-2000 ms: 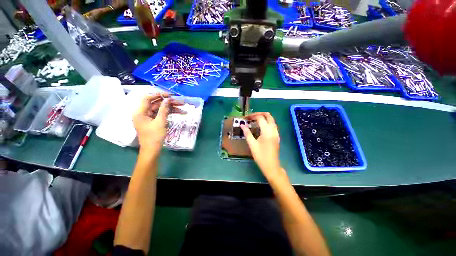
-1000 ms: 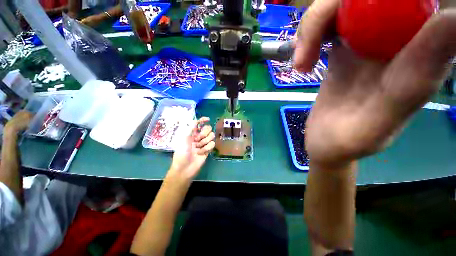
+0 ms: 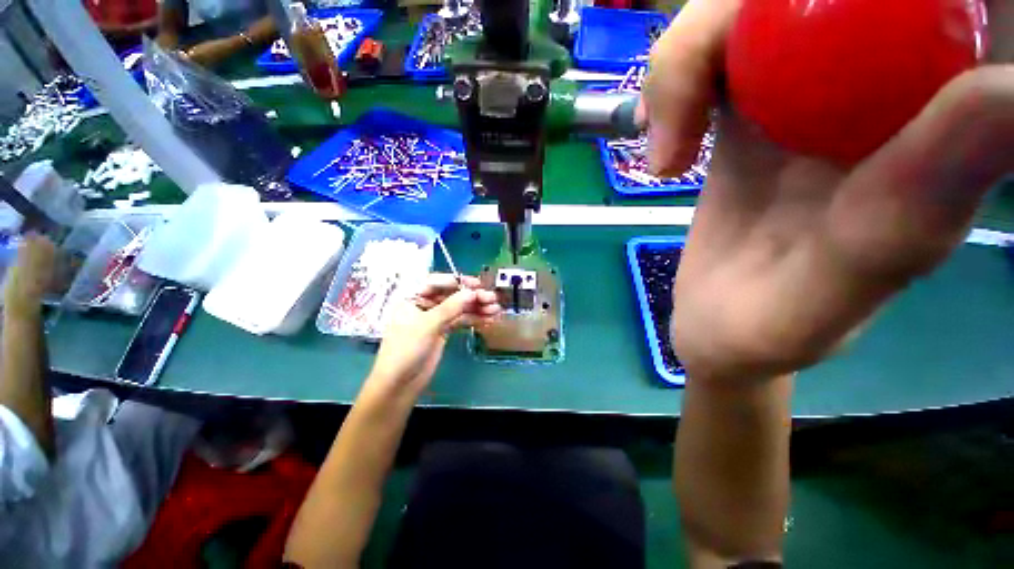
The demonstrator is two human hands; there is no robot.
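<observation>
My right hand [image 3: 778, 245] is close to the camera, closed around the large red ball knob [image 3: 851, 72] of the press lever. My left hand [image 3: 428, 328] pinches a thin whitish stick part [image 3: 448, 258] that points up and left, just left of the fixture. The small silver fixture [image 3: 516, 287] sits on the brownish base plate [image 3: 523, 333]. The dark ram [image 3: 515, 239] of the hand press [image 3: 506, 133] is above it. Whether a part sits in the fixture slot is too small to tell.
A clear plastic box [image 3: 331, 322] with white and red sticks stands left of the press. A white lidded container [image 3: 267, 278], a phone [image 3: 158, 333] and a blue tray of sticks [image 3: 389, 167] lie beyond. The black-parts tray [image 3: 643, 300] is partly behind my right hand. Another person's arm [image 3: 31, 333] is far left.
My right hand has gone from the fixture to the red knob. My left hand has moved from above the clear box to beside the fixture, and a stick part now shows in its fingers.
</observation>
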